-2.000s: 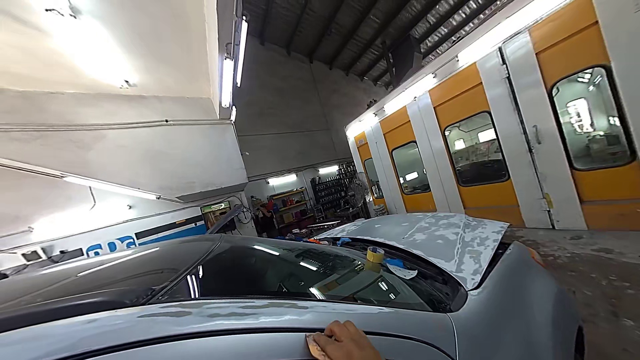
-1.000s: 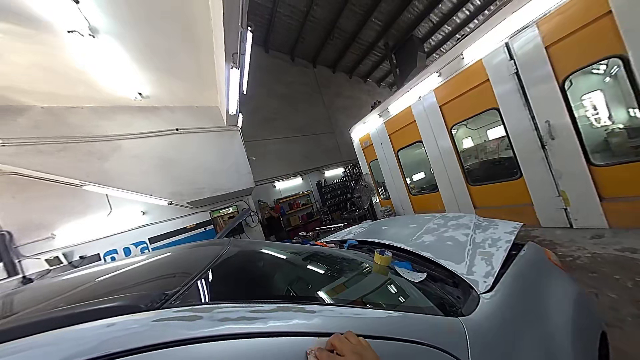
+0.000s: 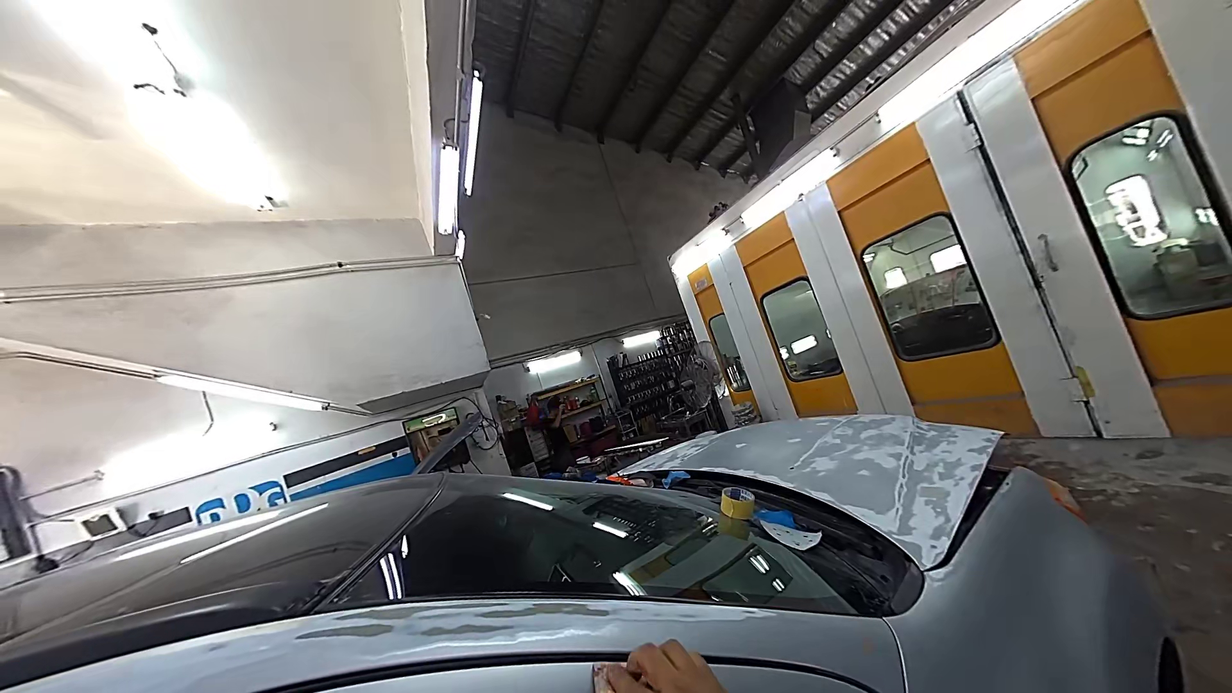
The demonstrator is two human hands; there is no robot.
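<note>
At the bottom centre, my right hand (image 3: 666,668) presses a small brownish pad (image 3: 603,677), perhaps sandpaper, on the silver car's side, just under the dark seam below the roof rail (image 3: 462,621). The rail shows patchy, dull sanded areas. Beyond it lies the dark windshield (image 3: 577,553). A roll of yellow masking tape (image 3: 737,502) rests near the windshield's base, beside a blue and white piece (image 3: 791,531). The slightly raised hood (image 3: 837,472) has blotchy grey patches. My left hand is out of view.
A booth with orange and white panels (image 3: 1049,289) runs along the right. Cluttered shelves (image 3: 577,409) and a person stand at the back. The black roof (image 3: 241,539) spans the lower left, and the front fender (image 3: 1020,577) curves at the right above the concrete floor (image 3: 1155,500).
My right hand remains by the seam with the pad, now lower in the frame. The view has tilted up slightly.
</note>
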